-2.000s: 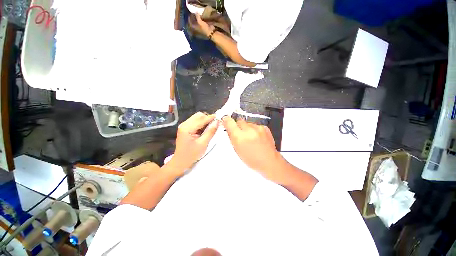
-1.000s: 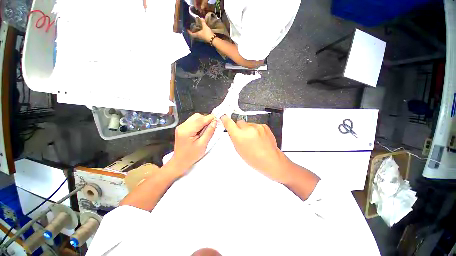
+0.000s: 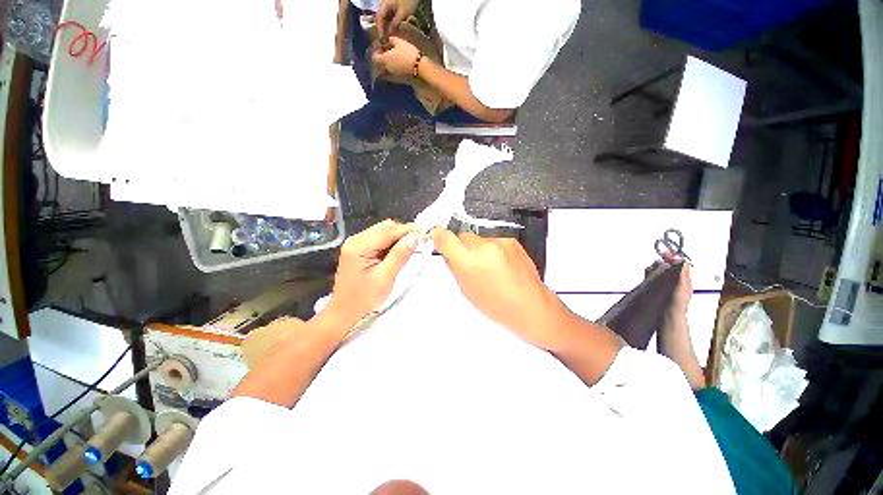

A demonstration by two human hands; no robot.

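A white garment piece (image 3: pixel 448 198) is bunched between my hands and merges with my white shirt below. Its narrow end reaches forward over the dark floor. My left hand (image 3: pixel 376 271) pinches the cloth between thumb and fingers. My right hand (image 3: pixel 489 276) grips it right beside the left, with fingertips nearly touching. Whether a small tool is in my fingers cannot be told. Dark-handled scissors (image 3: pixel 671 246) lie on the white bench (image 3: pixel 591 247) at the right, with another person's hand (image 3: pixel 682 276) at them.
A co-worker's arm (image 3: pixel 450 85) with brown cloth is ahead. White pieces (image 3: pixel 223 97) lie stacked at upper left, above a grey parts bin (image 3: pixel 198 242). Thread cones (image 3: pixel 169 440) stand at lower left. A scrap box (image 3: pixel 786 314) and a teal sleeve (image 3: pixel 741 440) are at right.
Another person's arm with a teal sleeve and dark cloth has come in from the lower right, reaching to the scissors. The co-worker ahead has shifted their hands. My hands have barely moved.
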